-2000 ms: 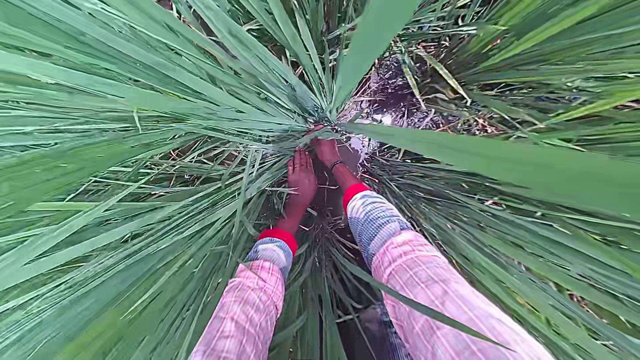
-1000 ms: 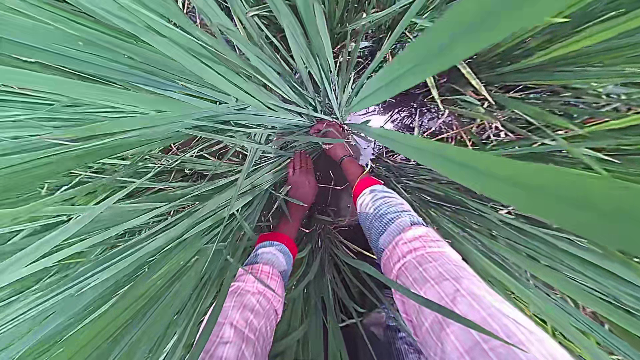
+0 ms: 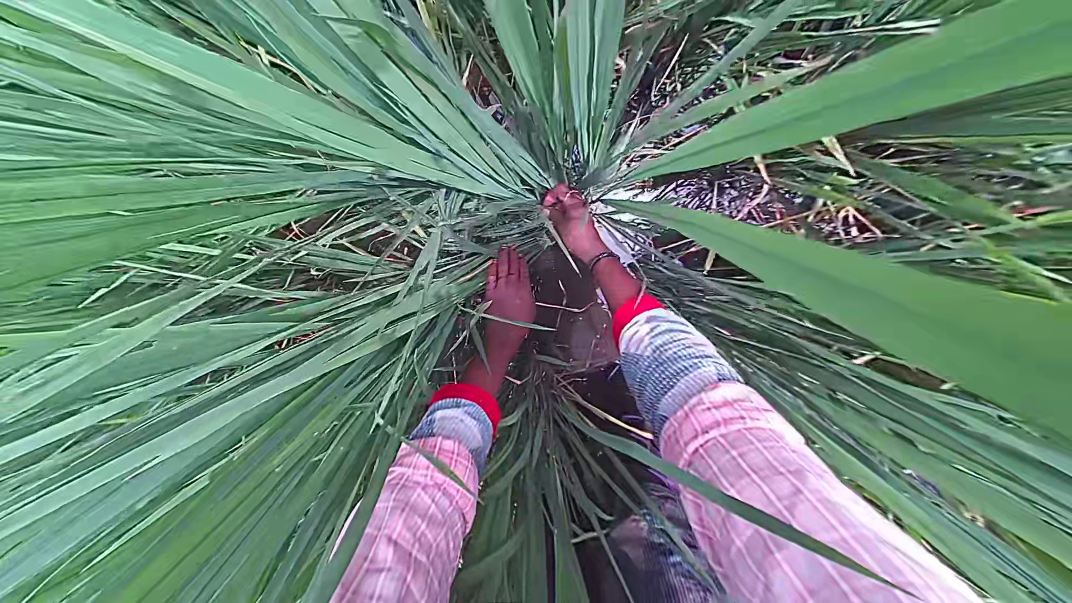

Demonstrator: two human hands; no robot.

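Long green grass-like leaves (image 3: 335,126) fan out on all sides from the base of a clump near the middle of the head view. My right hand (image 3: 569,216), with a dark bangle at the wrist, is at that base with its fingers curled in; whether stems are within them is hard to see. Lower and to the left, my left hand (image 3: 510,297) lies back up, fingers extended and close together, against bent leaves. Its palm and thumb are hidden. Both arms wear pink checked sleeves over knitted cuffs with red edges.
Wet, shiny ground (image 3: 729,197) with dry stalks shows to the right of the clump. Dark muddy water (image 3: 578,314) lies between my forearms. A broad leaf (image 3: 904,301) crosses the right side. Dark patterned cloth (image 3: 662,553) shows at the bottom.
My right hand has shifted upward at the clump's base, away from my left hand. My left hand stays about where it was, fingers still extended.
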